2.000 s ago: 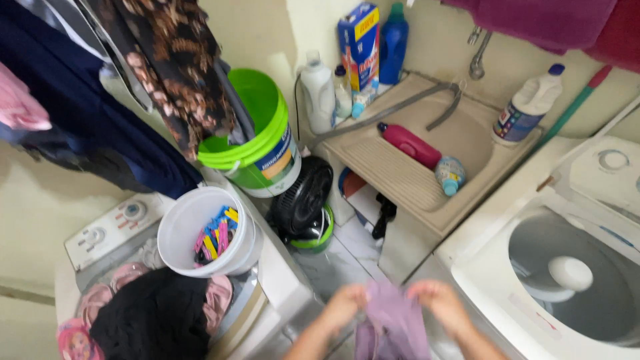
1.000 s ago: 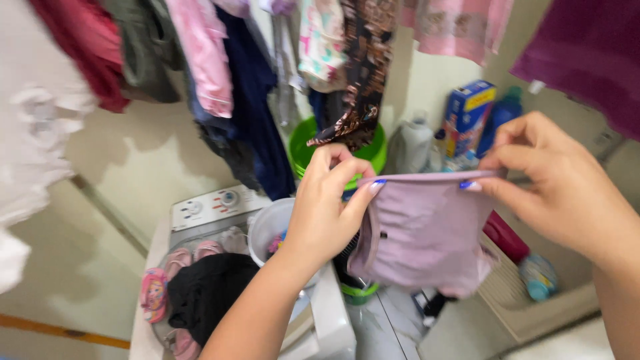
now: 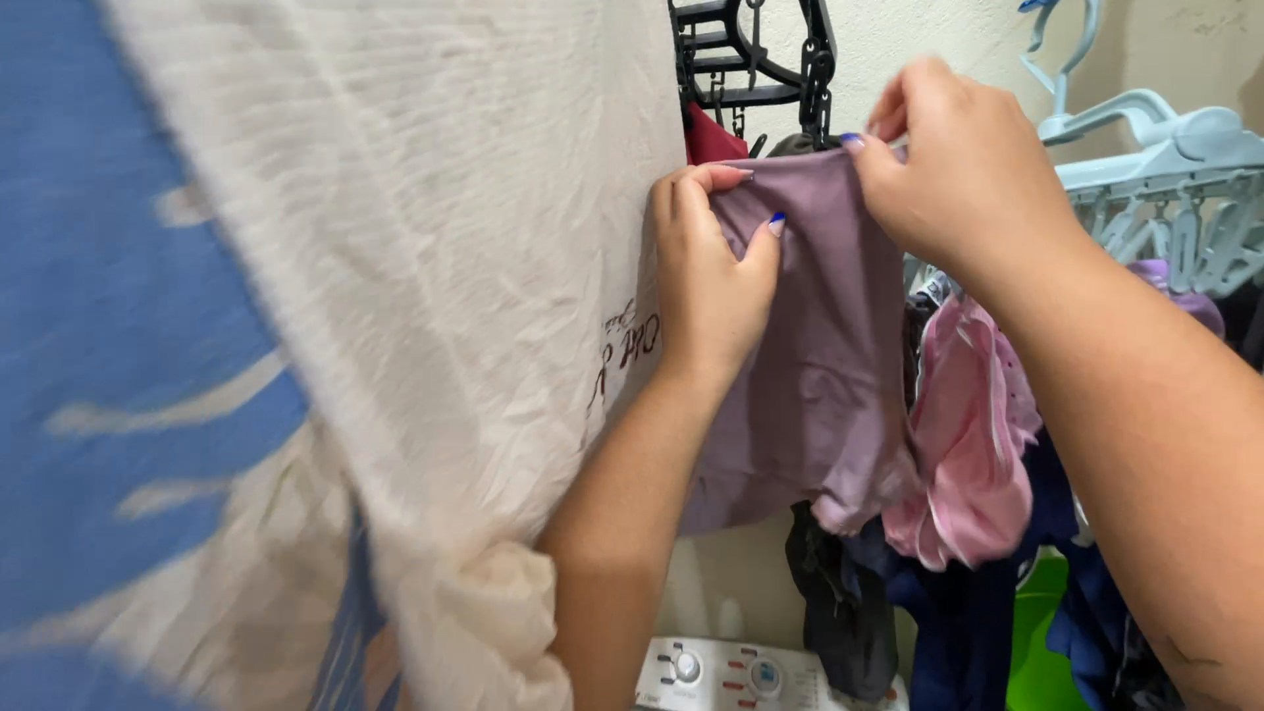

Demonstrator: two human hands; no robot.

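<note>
A mauve cloth garment (image 3: 810, 336) hangs down from both hands in the head view. My left hand (image 3: 711, 257) pinches its upper left edge, beside a large white cloth with printed writing (image 3: 474, 247). My right hand (image 3: 948, 168) grips the upper right corner, just under a black plastic clip hanger (image 3: 755, 94). Clips of that hanger dangle right behind the garment's top edge; whether one touches it I cannot tell. A pink garment (image 3: 968, 434) hangs to the right, below a light blue clip hanger (image 3: 1155, 153).
A blue and white cloth (image 3: 138, 326) fills the left side, close by. Below are a washing machine's control panel (image 3: 721, 676), dark hanging garments (image 3: 849, 612) and a green bucket (image 3: 1037, 632). A red cloth (image 3: 713, 138) hangs behind my left hand.
Both hands have gone up to the black clip hanger with the mauve garment, which hung in front of the sink area a second ago. The view has turned left and up to the hanging laundry.
</note>
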